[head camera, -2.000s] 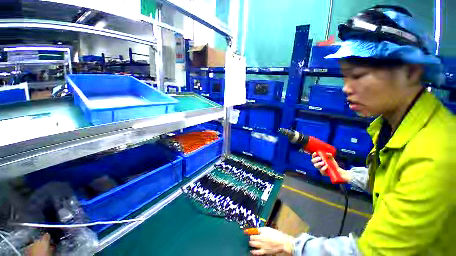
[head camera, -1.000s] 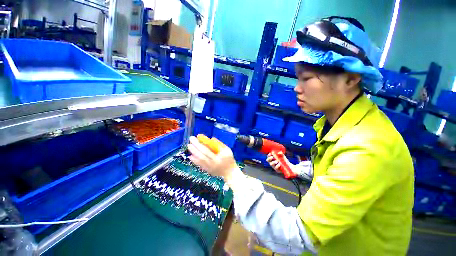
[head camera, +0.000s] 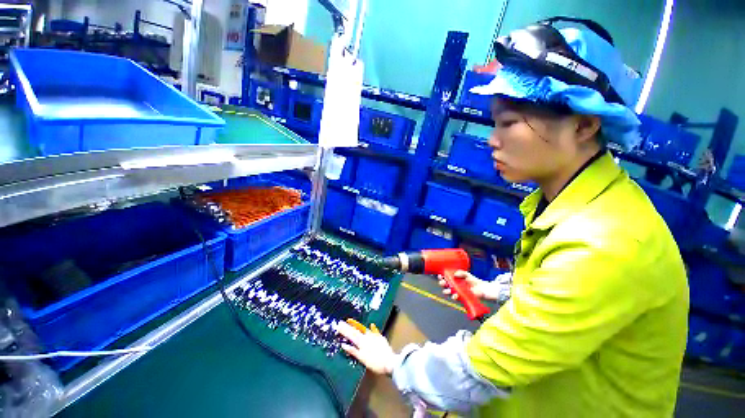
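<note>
Neither of my hands is in the picture. Rows of short black cable leads (head camera: 286, 298) with silvery-white ends lie on the green bench top (head camera: 188, 367). A second row (head camera: 343, 268) lies behind them. A neighbouring worker (head camera: 588, 286) in a yellow-green jacket and blue cap holds a red heat gun (head camera: 445, 261), its dark nozzle pointing left over the far row's right end. The worker's other hand (head camera: 368, 347), with orange finger cots, is at the near row's right end.
A black cord (head camera: 269, 349) crosses the bench. Under the shelf stand a blue bin with dark contents (head camera: 122, 282) and a blue bin (head camera: 265, 242) of orange parts. A blue bin (head camera: 122, 135) sits on the shelf. A clear plastic bag (head camera: 24, 359) and white wire (head camera: 82, 353) are at lower left.
The worker's cotted hand has come down from in front of the shelf post to the near row. The heat gun now points over the leads. Since the oldest frame, my view has turned right.
</note>
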